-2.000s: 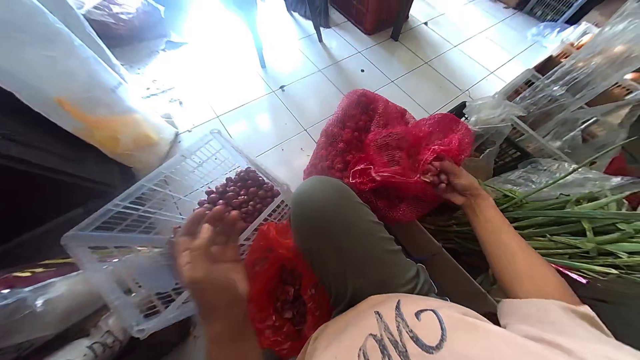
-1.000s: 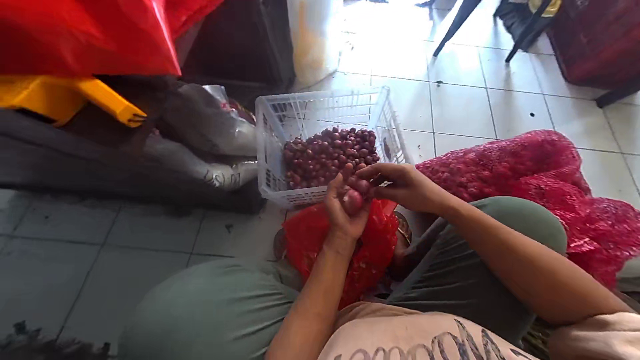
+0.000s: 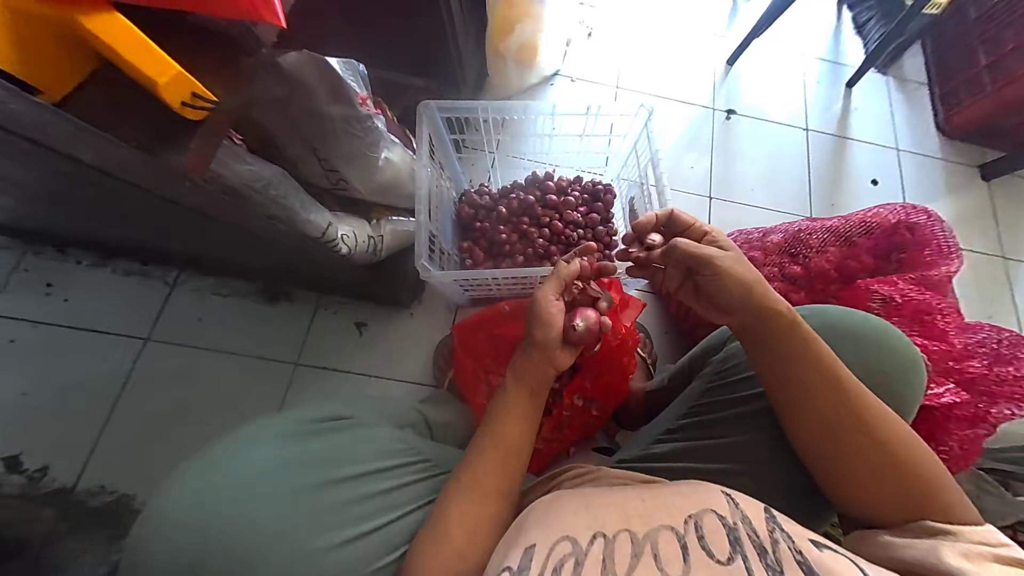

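My left hand (image 3: 552, 308) holds a red shallot (image 3: 582, 326) in its palm, with loose papery skins above it by the fingers. Close by on the right, my right hand (image 3: 696, 260) pinches a small pale-tipped shallot (image 3: 654, 240) between its fingertips. Beneath both hands a red plastic bag (image 3: 496, 336) lies open between my feet, with bits of skin in it. Just beyond stands a white plastic crate (image 3: 512, 282), partly filled with small red shallots (image 3: 544, 220).
Red mesh sacks (image 3: 848, 240) of shallots lie by my right knee. Filled plastic bags (image 3: 328, 152) rest on a dark ledge (image 3: 200, 216) at left, near a yellow plastic object (image 3: 144, 60). A dark red crate (image 3: 972, 72) stands far right on the tiled floor (image 3: 760, 136).
My right hand has left the mesh sack, where it was two seconds ago, and come beside my left hand over the red bag. Since a second ago the hands have parted slightly. The view has swung left.
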